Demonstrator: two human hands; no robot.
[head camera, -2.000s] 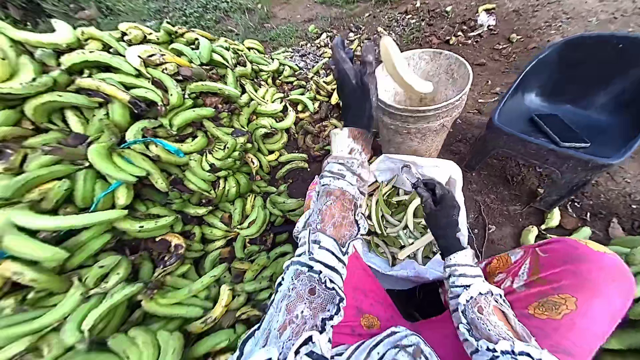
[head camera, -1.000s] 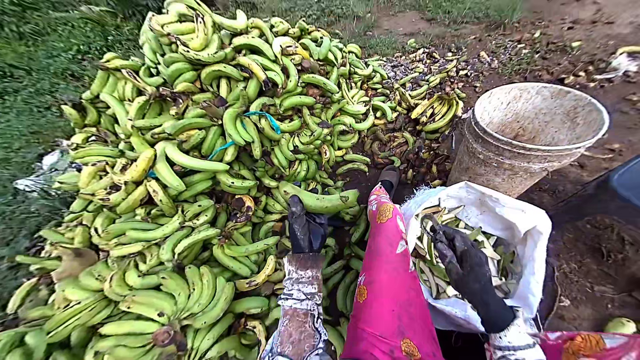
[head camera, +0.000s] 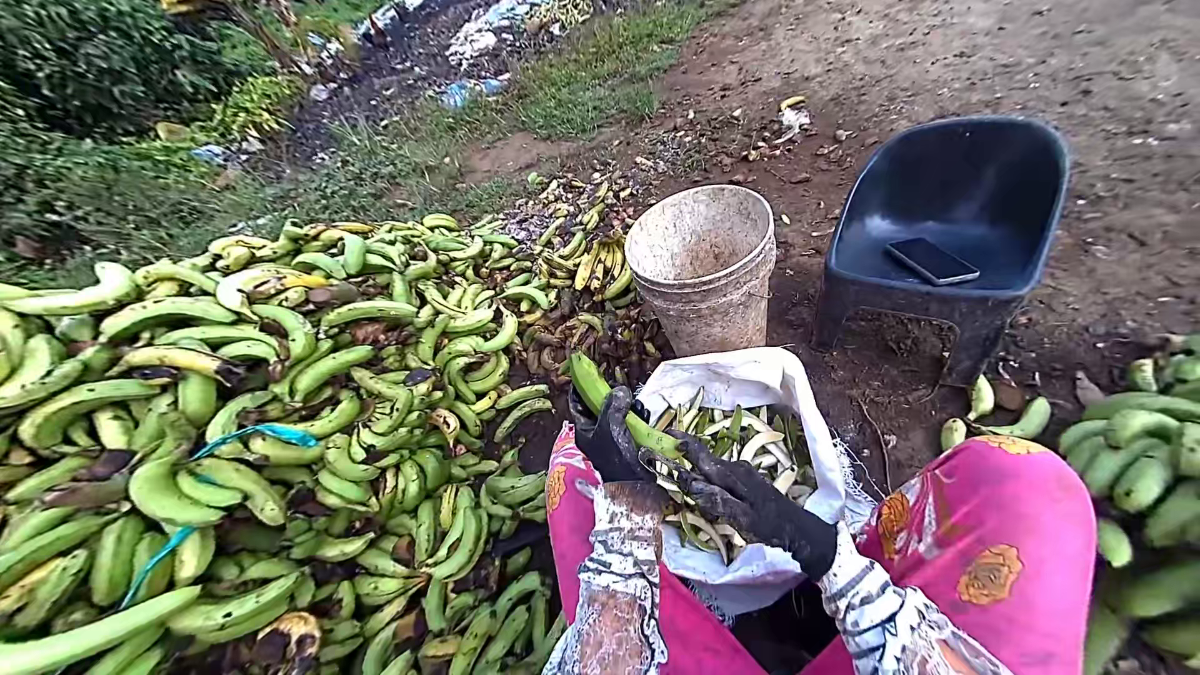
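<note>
My left hand (head camera: 609, 439), in a dark glove, grips a green plantain (head camera: 591, 382) that slants over the open white woven sack. The black-gloved right hand (head camera: 750, 502) is at the plantain's lower end, fingers bent near it; whether it holds a small tool cannot be made out. Between my knees stands the white sack (head camera: 825, 459), holding many green peel strips and pale pieces (head camera: 764, 439). To the left spreads a large heap of green plantains (head camera: 375, 394), with a blue-green strip (head camera: 281, 434) lying among them.
A dirty whitish bucket (head camera: 698, 272) stands just beyond the sack. Right of it is a dark plastic chair (head camera: 947, 206) with a phone (head camera: 931, 260) on its seat. More green plantains (head camera: 1148, 450) lie at the far right. Grass and litter lie behind the heap.
Two seconds ago a peeled plantain was over the bucket. One second ago my left hand was at a green plantain on the heap; now it holds one over the sack, beside my right hand.
</note>
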